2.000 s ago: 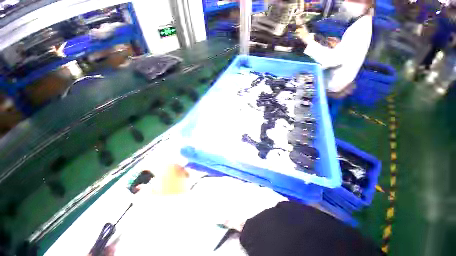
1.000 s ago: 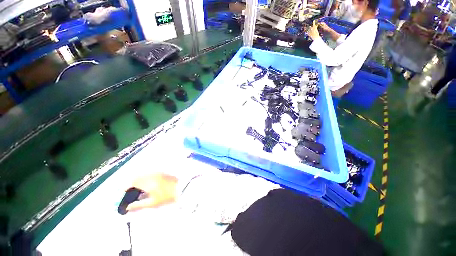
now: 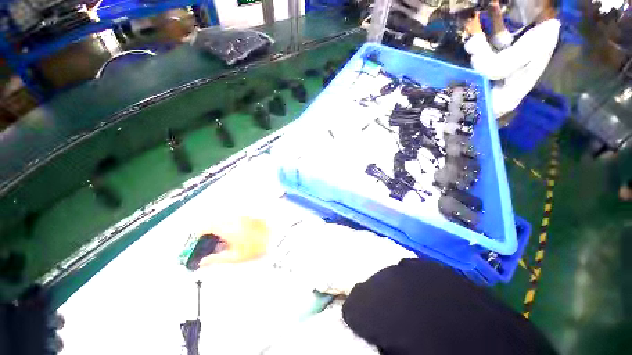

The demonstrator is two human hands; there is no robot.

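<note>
My right hand [image 3: 244,239] reaches in from the right over the overexposed white work sheet [image 3: 132,281]. Its fingers are closed on a black housing [image 3: 206,250], and a green part, probably a circuit board [image 3: 187,251], shows at the housing's left end. How the two fit together is too blurred to tell. A folded black cable [image 3: 190,336] lies below the hand, with its thin end pointing up toward the housing. My left hand is not in view.
The blue bin [image 3: 396,218] with corded black units stands at right. The green conveyor [image 3: 149,166] carries several black units beyond the metal edge. A dark foam pad [image 3: 26,319] is cut off at lower left. A person in white [image 3: 516,66] is behind the bin.
The camera view has shifted, so the bin sits further right and higher. My right hand still holds the housing; the green part at its end shows more clearly than one second ago.
</note>
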